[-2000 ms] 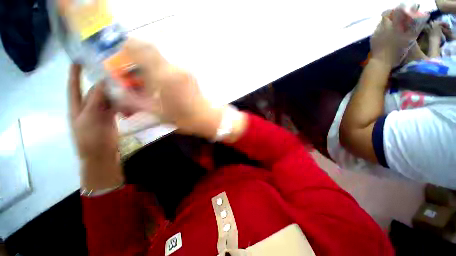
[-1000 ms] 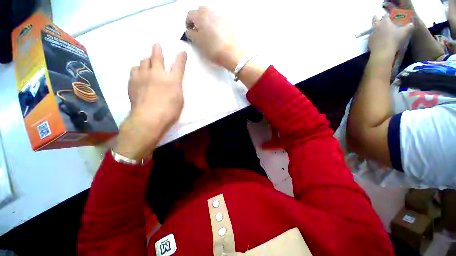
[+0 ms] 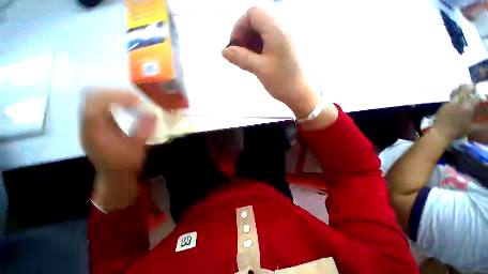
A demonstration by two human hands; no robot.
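An orange retail box [image 3: 151, 69] lies on the white table, left of centre, its orange end and QR panel towards me and its top cut off by the frame edge. My left hand [image 3: 113, 131] is blurred, left of the box's near end at the table's front edge. Its fingers are curved apart from the thumb, and I see nothing held. My right hand [image 3: 270, 56] is a loose fist over the table, right of the box. A small dark tip, perhaps a small black hand tool [image 3: 234, 43], shows between its thumb and fingers. Any sticker is too small to tell.
The white table's dark front edge [image 3: 364, 115] runs across in front of me. A clear plastic sleeve [image 3: 24, 93] lies flat at far left. A coworker's arm and hands [image 3: 455, 112] are at the right. A dark strip [image 3: 454, 31] lies at the upper right.
The view has turned, so the box and coworker appear further right. My left hand has gone from the bare table right of the box to its left side. My right hand has lifted.
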